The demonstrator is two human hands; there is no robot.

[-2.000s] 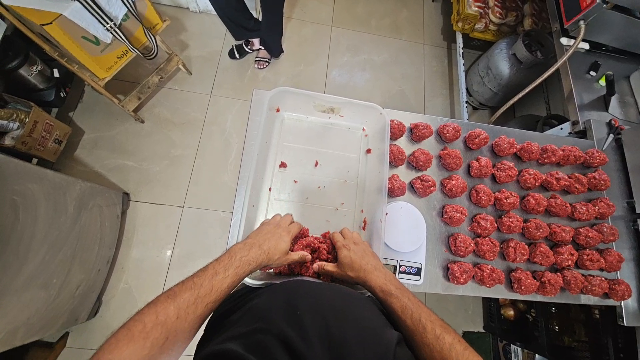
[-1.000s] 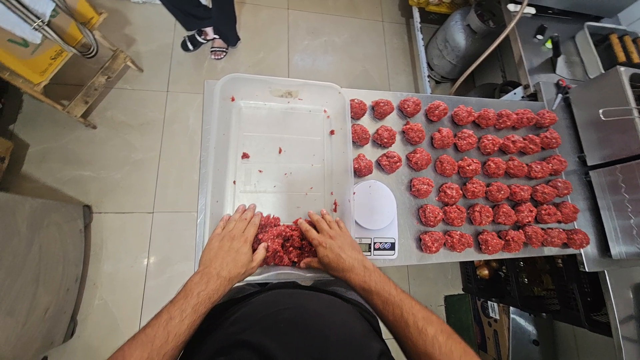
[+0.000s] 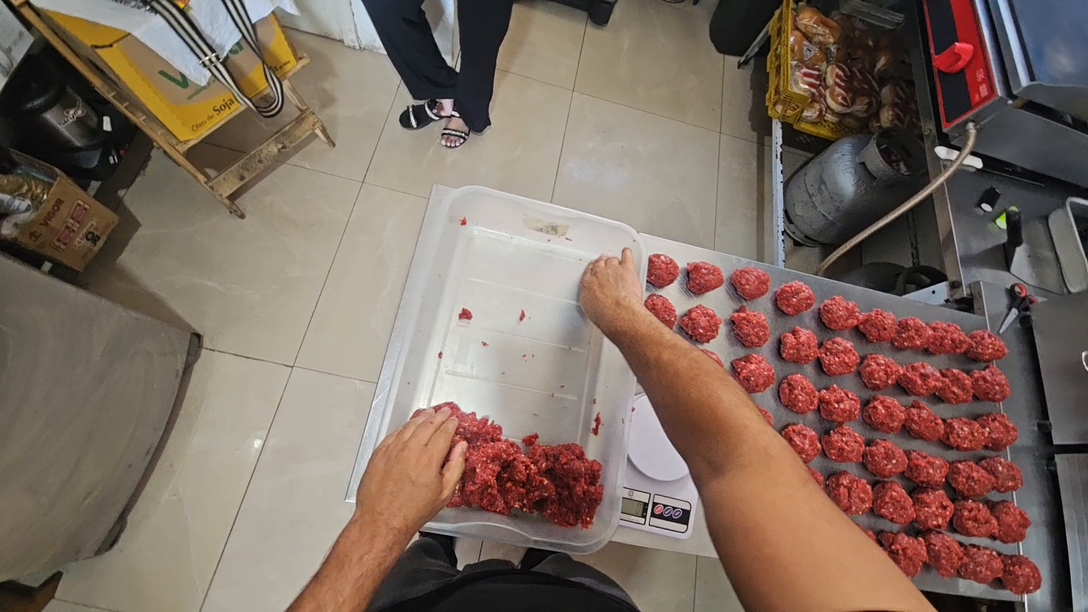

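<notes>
A mass of red ground meat (image 3: 527, 476) lies along the near end of a translucent plastic tub (image 3: 463, 544). My left hand (image 3: 412, 467) rests on the left end of the meat, thumb apart from the other fingers. At the tub's far right, my right hand (image 3: 612, 289) is on the side wall, fingers bent; whether they grip the rim is unclear. A white kitchen scale (image 3: 659, 450) stands right of the tub, partly covered by my right forearm. Rows of ground meat balls (image 3: 841, 357) cover the metal table (image 3: 756, 293) on the right.
Beyond the tub stands a person (image 3: 459, 68) in dark trousers and sandals. A gas cylinder (image 3: 850, 187), a hose and a yellow crate (image 3: 786, 85) of packaged bread are at the back right. Red-handled scissors (image 3: 1016, 306) lie on the right counter. A wooden stepladder (image 3: 255, 166) stands at the back left.
My right hand has moved from the meat to the tub's far right side. My left hand remains at the meat, which now spreads wider along the near end.
</notes>
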